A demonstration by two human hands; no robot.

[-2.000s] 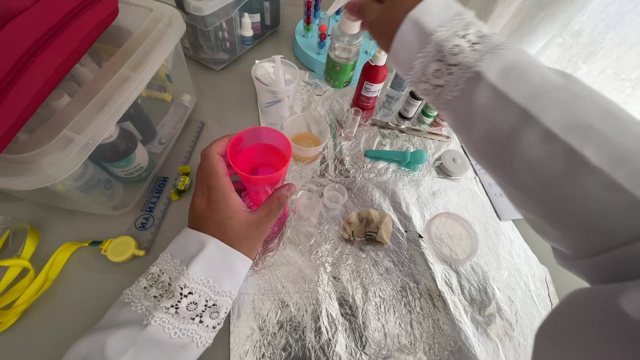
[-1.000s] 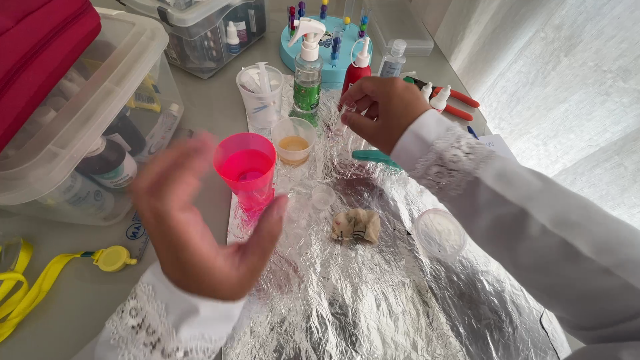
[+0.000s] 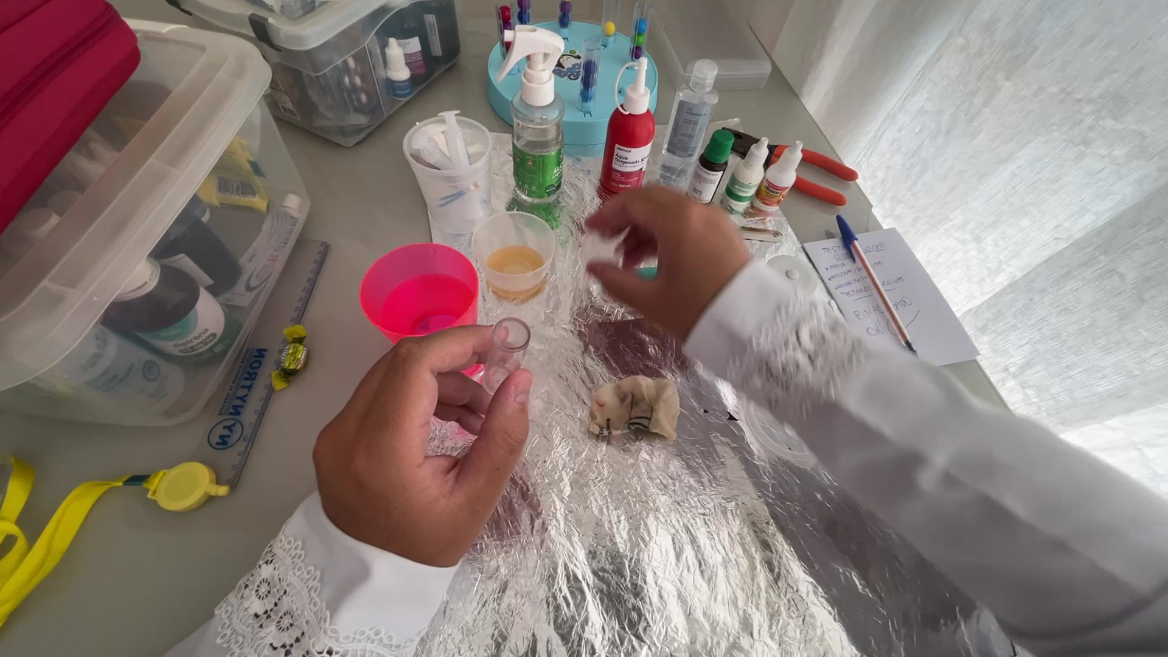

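Observation:
My left hand (image 3: 424, 438) pinches a small clear tube (image 3: 506, 351) upright between thumb and fingertips, in front of the pink plastic cup (image 3: 420, 292). Above the foil (image 3: 584, 557), my right hand (image 3: 680, 255) is curled, thumb and forefinger apart; a small clear thing shows blurred between them, and whether it is held I cannot tell. A clear cup with amber liquid (image 3: 516, 260) stands between the hands, farther back. The crumpled beige cloth (image 3: 634, 408) lies on the foil below my right hand. A turquoise thing is mostly hidden behind that hand.
Behind stand a spray bottle (image 3: 537, 137), a red bottle (image 3: 628, 137), small dropper bottles (image 3: 746, 173) and a cup of syringes (image 3: 449, 178). Plastic bins (image 3: 137, 228), a ruler (image 3: 274, 365) and a yellow lanyard (image 3: 64, 529) lie left. Pliers (image 3: 812, 169) and a pen on paper (image 3: 881, 292) are right.
My left hand has let go of the pink cup and now holds a small clear tube. My right hand has left the spray bottle and come down nearer over the foil.

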